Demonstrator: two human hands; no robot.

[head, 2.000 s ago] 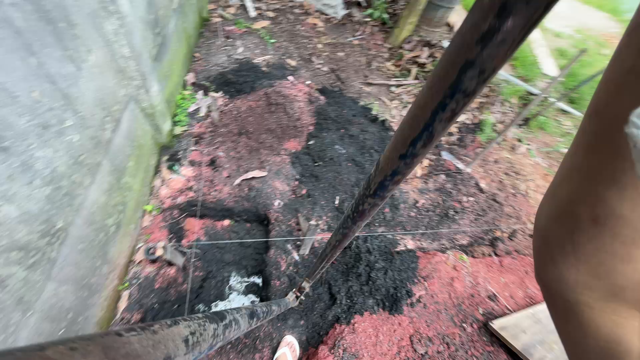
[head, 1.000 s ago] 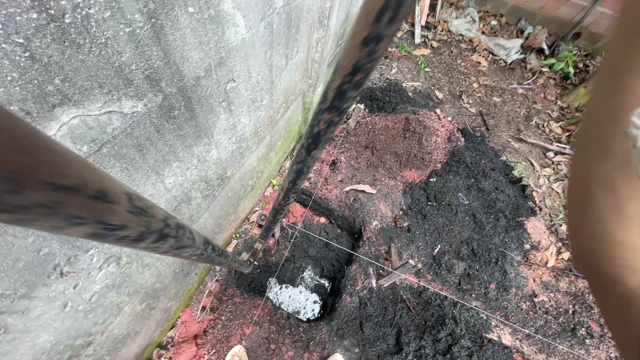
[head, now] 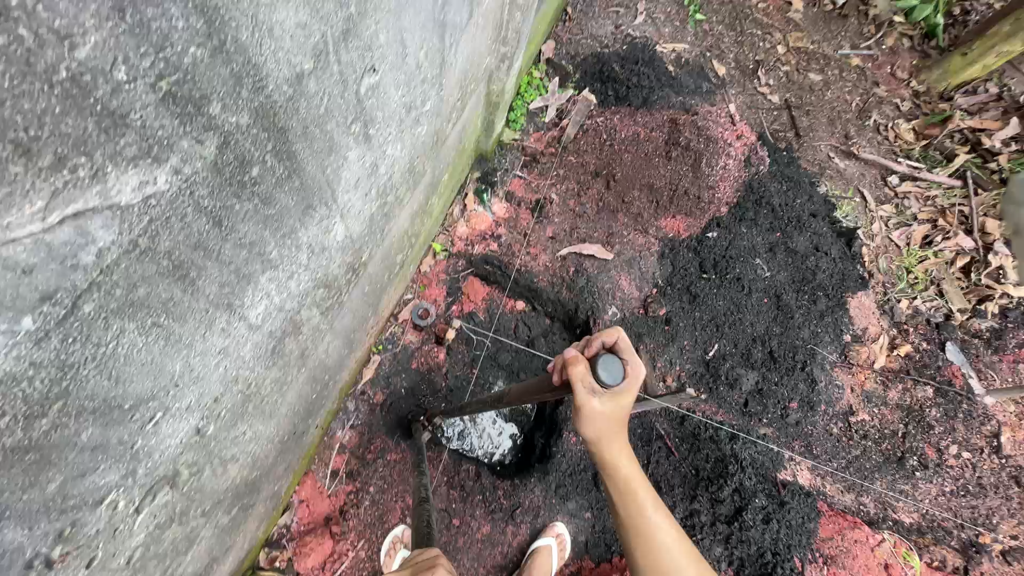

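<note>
A post-hole digger (head: 520, 394) stands with its lower end in dark soil by the wall, its two long handles spread apart. My right hand (head: 598, 372) is closed around the top of one handle, whose round end shows between thumb and fingers. At the bottom edge my left hand (head: 428, 562), partly cut off, is on the other handle. Right beside the tool's lower end is a dug hole with a whitish patch (head: 482, 438) at its bottom. A thin string (head: 720, 426) runs across the hole and passes by my right hand.
A grey concrete wall (head: 200, 240) fills the left side. Heaps of black soil (head: 760, 304) and reddish soil (head: 648, 168) lie beyond and right of the hole. My feet in white flip-flops (head: 547, 544) are at the bottom. Dry leaves (head: 960, 232) and a wooden post (head: 976, 56) are at the right.
The handles, earlier crossing the view close up, now stand lower and spread, and both hands have come into view on them. The view has shifted toward the wall since the first frame.
</note>
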